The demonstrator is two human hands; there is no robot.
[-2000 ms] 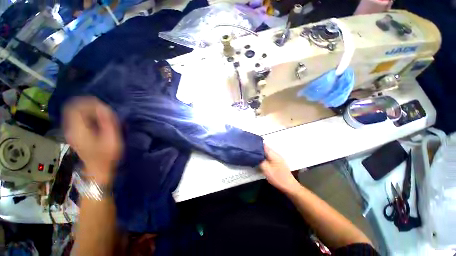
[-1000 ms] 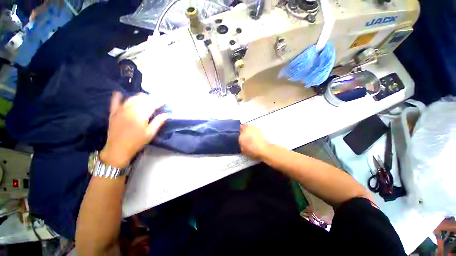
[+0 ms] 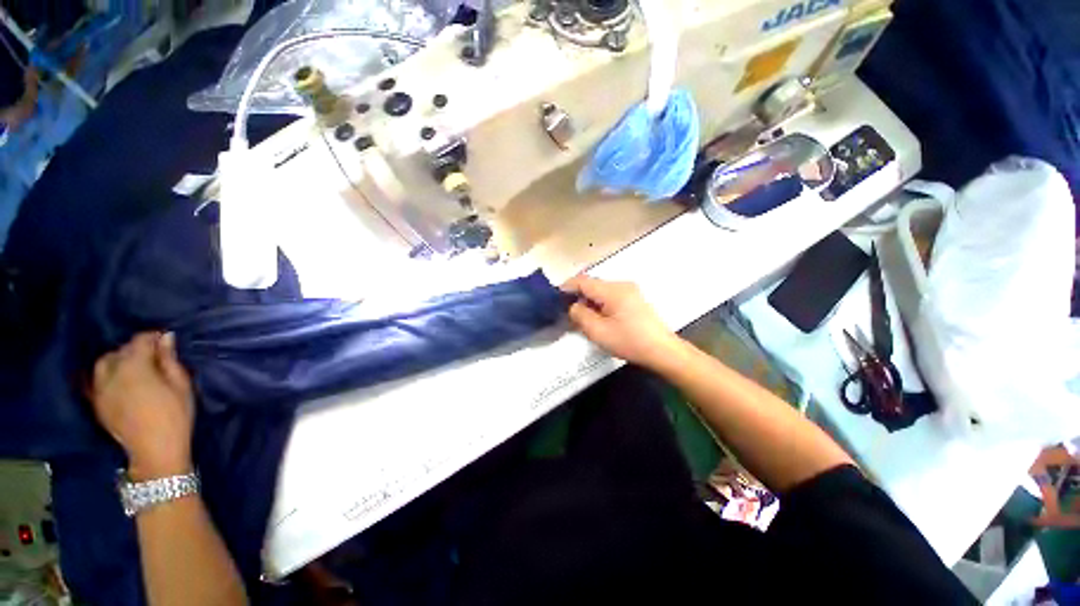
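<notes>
A navy garment [image 3: 130,272] lies over the left end of the white machine table. Its narrow sleeve [image 3: 391,341] is stretched across the table in front of the machine. My right hand [image 3: 614,317] pinches the sleeve's end. My left hand [image 3: 145,385], with a metal watch on the wrist, grips the cloth near the sleeve's other end. The cream sewing machine [image 3: 521,178] stands behind the sleeve, and the sleeve is not under its needle area [image 3: 468,231].
A white lamp [image 3: 249,225] hangs by the machine's left end. A blue thread bundle [image 3: 645,148] hangs on the machine. An oval tray [image 3: 720,211] sits at the bed's right. A phone [image 3: 820,279], scissors [image 3: 874,379] and a white plastic bag [image 3: 1007,296] are at the right.
My left hand has moved left along the cloth, and the sleeve is now drawn out longer and straighter. My right hand still holds its end. The view has shifted right.
</notes>
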